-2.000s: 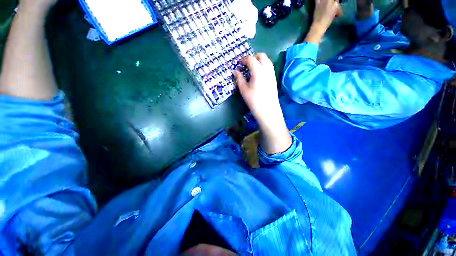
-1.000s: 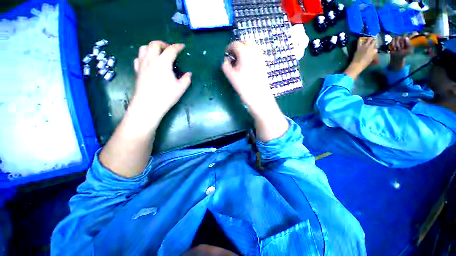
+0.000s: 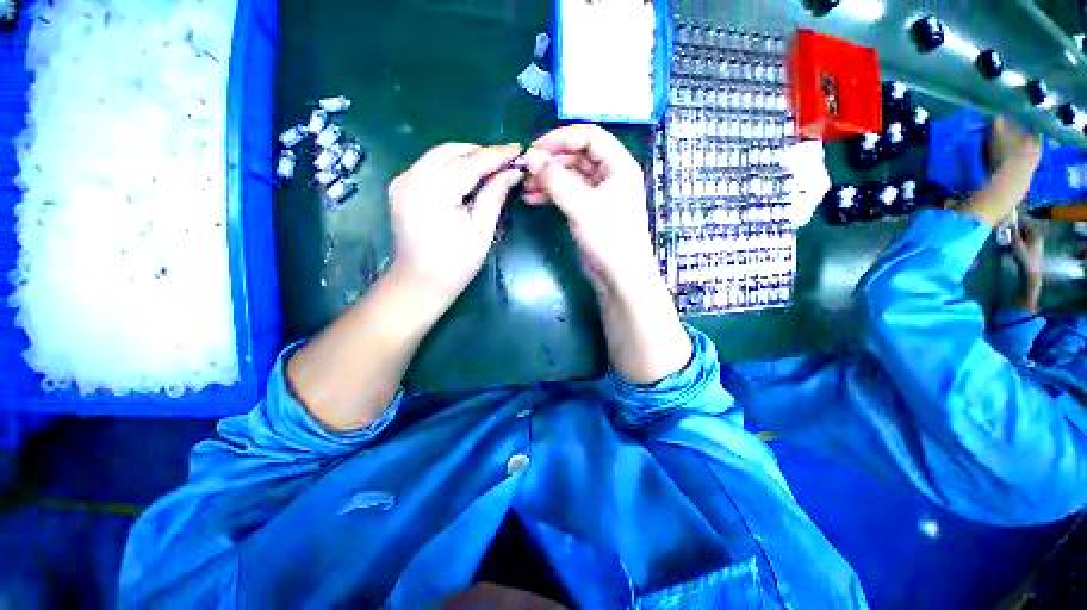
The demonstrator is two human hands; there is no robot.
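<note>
My left hand (image 3: pixel 447 221) and my right hand (image 3: pixel 590 191) meet fingertip to fingertip over the dark green bench (image 3: pixel 536 334). They pinch a small part (image 3: pixel 521 163), dark with a light end, between them. The fingers cover most of it, so its exact shape cannot be told. A loose pile of small silver-white cylinders (image 3: pixel 327 160) with dark ends lies left of my left hand. The clear parts tray (image 3: pixel 730 179), with rows of small silver and dark parts, lies right of my right hand.
A large blue bin (image 3: pixel 256 238) of translucent white parts stands left. A small blue bin (image 3: pixel 664 72) and a red bin (image 3: pixel 849 89) stand beyond the hands. White crumpled material (image 3: pixel 807 181) touches the tray. Black units (image 3: pixel 876 200) and another person's arm (image 3: pixel 948 298) are at right.
The view has swung right. My right hand has left the parts tray and moved in to my left hand. My hands, apart a second ago, now meet at the small part.
</note>
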